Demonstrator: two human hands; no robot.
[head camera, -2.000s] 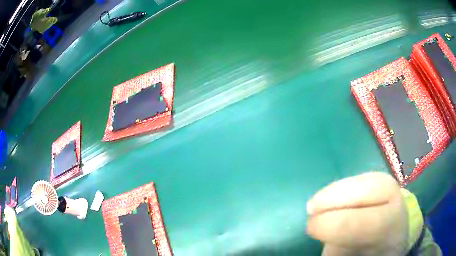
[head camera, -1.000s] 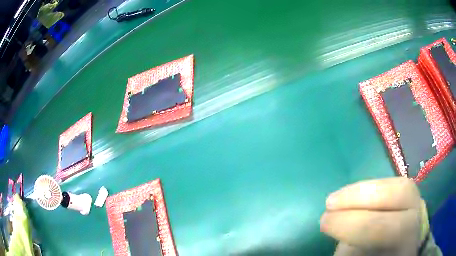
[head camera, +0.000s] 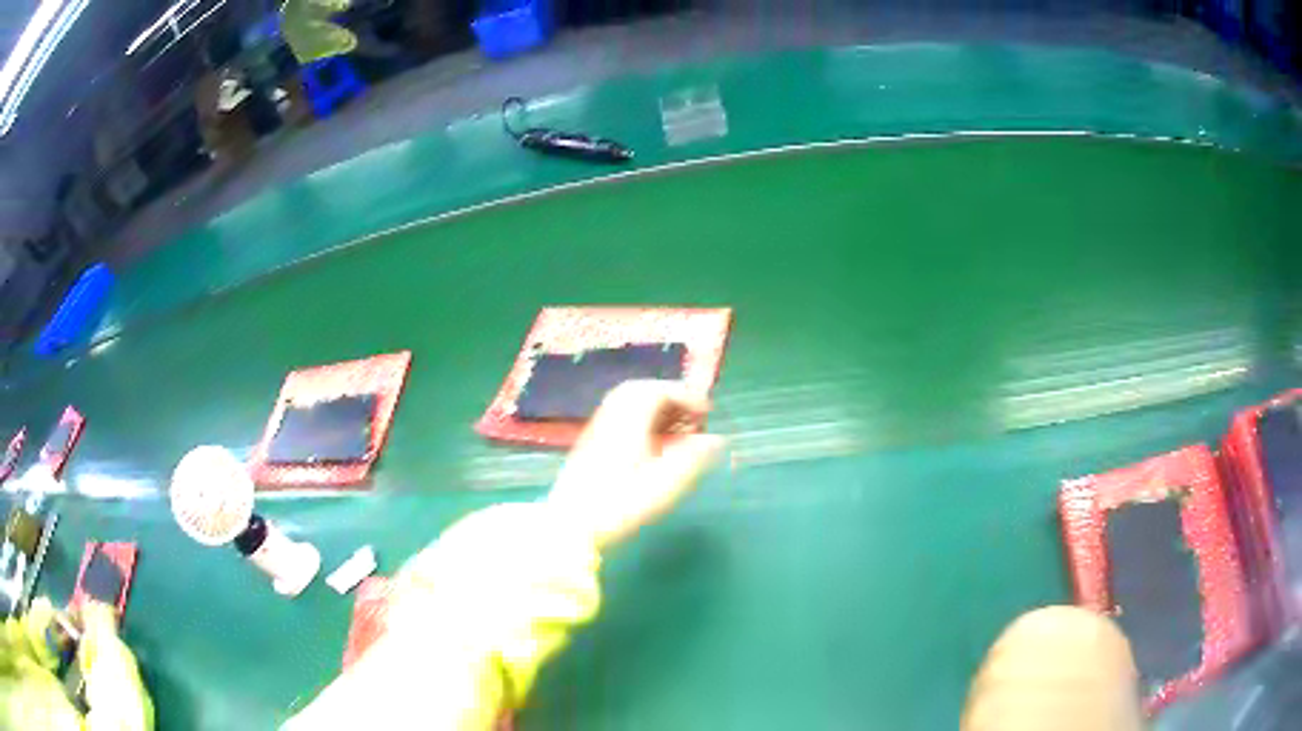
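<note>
A circuit board with a black face (head camera: 600, 383) lies on red-pink bubble wrap (head camera: 614, 329) on the conveyor, just beyond the near ledge. My left hand (head camera: 636, 457), in a yellow sleeve, reaches in from the lower left. Its curled fingers overlap the board's near right corner; whether they grip it is unclear. My right hand (head camera: 1054, 674) is blurred and cut off by the bottom edge, in front of a board on bubble wrap (head camera: 1157, 578) at right; its fingers cannot be made out. My left sleeve mostly covers another bubble wrap sheet (head camera: 367, 620).
A second board on bubble wrap (head camera: 326, 429) lies left on the conveyor. A fan (head camera: 214, 496) and white block (head camera: 351, 570) are nearby. Another stack (head camera: 1271, 479) stands far right. A corded black tool (head camera: 574, 144) and clear tray (head camera: 694, 117) lie on the far ledge. Another person's hands (head camera: 103, 650) show lower left.
The view has tilted up and shows more of the far ledge. My left hand has come into view and reached the middle board. Less of my right hand shows.
</note>
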